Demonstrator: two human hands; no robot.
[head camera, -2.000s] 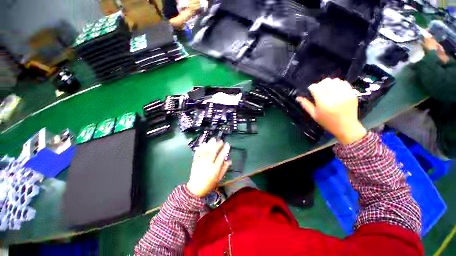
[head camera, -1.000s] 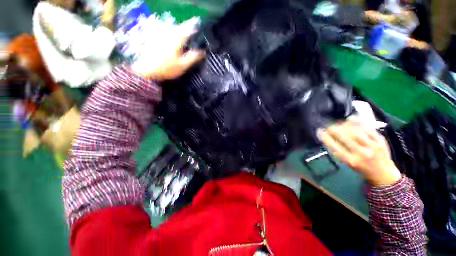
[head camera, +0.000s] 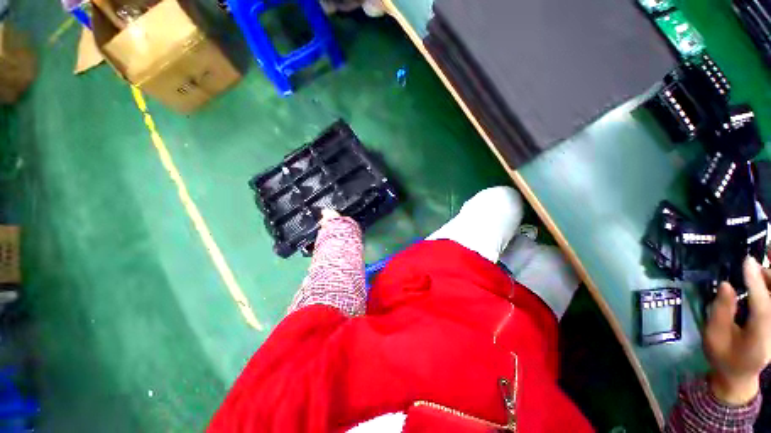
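Observation:
The black blister tray (head camera: 296, 186) is low over or on the green floor, left of my red-clad lap, its pockets facing up. My left hand (head camera: 330, 215) is at its near edge and appears to grip it; the hand is small and its fingers are partly hidden. My right hand (head camera: 737, 331) is over the bench at the right edge of the picture, fingers apart, beside the pile of black plastic frames (head camera: 717, 182). One frame (head camera: 659, 316) lies apart from the pile, left of that hand.
The bench edge (head camera: 516, 173) runs diagonally beside my legs. A dark foam pad stack (head camera: 558, 68) lies on the bench, with green circuit boards (head camera: 683, 32) at its far end. A blue stool (head camera: 287, 42) and an open cardboard box (head camera: 173, 59) stand on the floor.
The view has swung left and down to the floor. The black tray has moved from in front of my chest down to the left with my left hand. My right hand is away from it.

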